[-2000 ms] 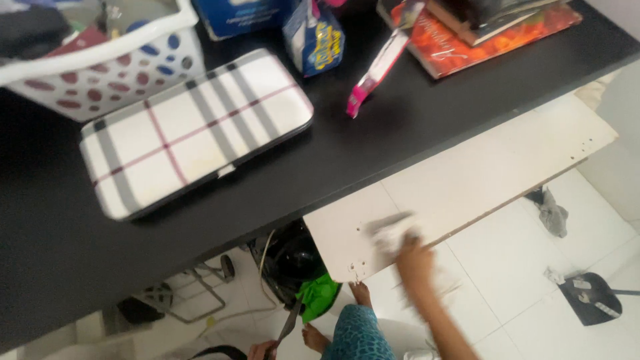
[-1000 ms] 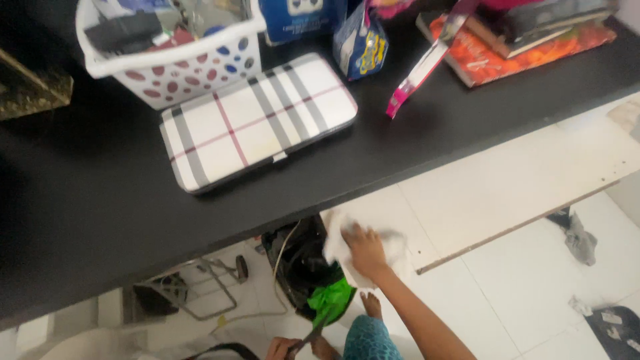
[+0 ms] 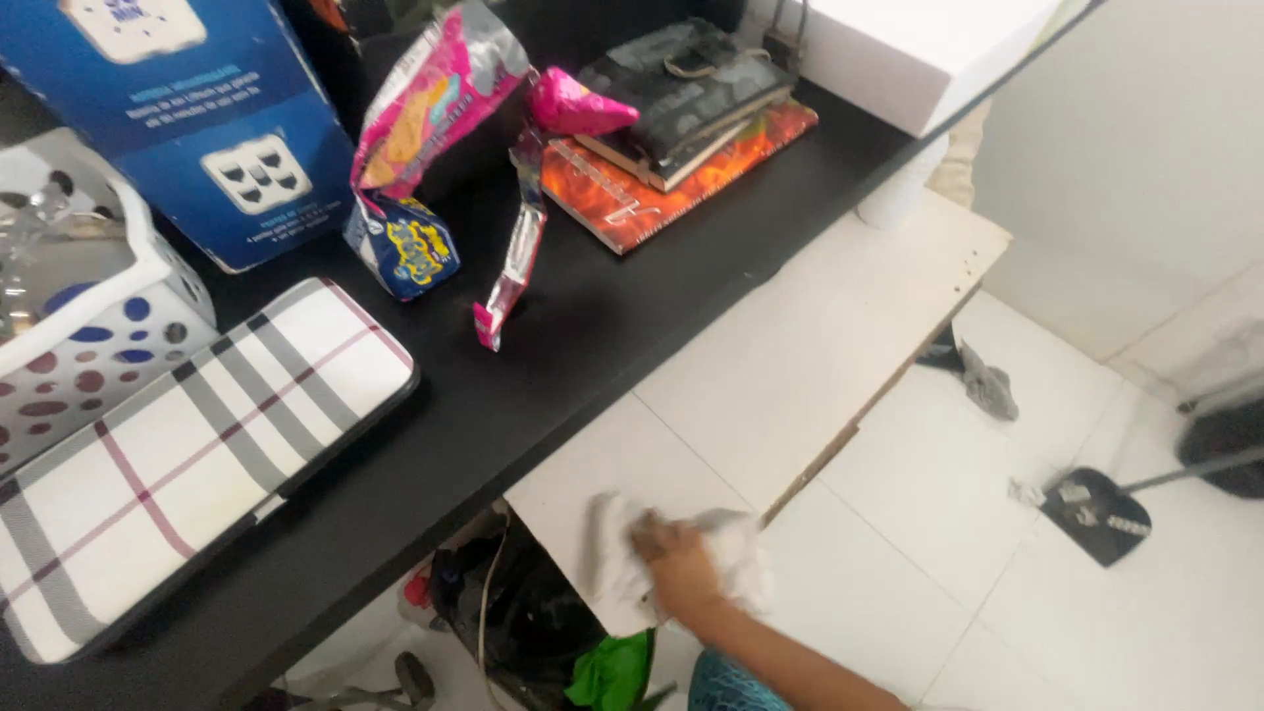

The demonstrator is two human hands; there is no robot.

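Note:
My right hand (image 3: 676, 568) presses a white cloth (image 3: 736, 558) onto the near end of a pale board (image 3: 810, 336), which lies lower than the black desktop and juts out along its edge. Fingers and cloth are slightly blurred. My left hand is out of the frame. On the black desktop (image 3: 592, 326), left of the board, lies a white plaid case (image 3: 207, 454) with grey and dark red stripes.
Also on the desk are a perforated white basket (image 3: 163, 286), a blue box (image 3: 207, 128), snack wrappers (image 3: 434, 109), and a notebook (image 3: 691, 99) on an orange book (image 3: 632, 202). Below are a black bin (image 3: 523, 612), a green bag (image 3: 612, 671) and a dustpan (image 3: 1096, 513) on the tiles.
My left hand, seen at the bottom edge earlier holding a dark long object, has left the view. The right hand stays with the cloth at the board's near end. The view has shifted right.

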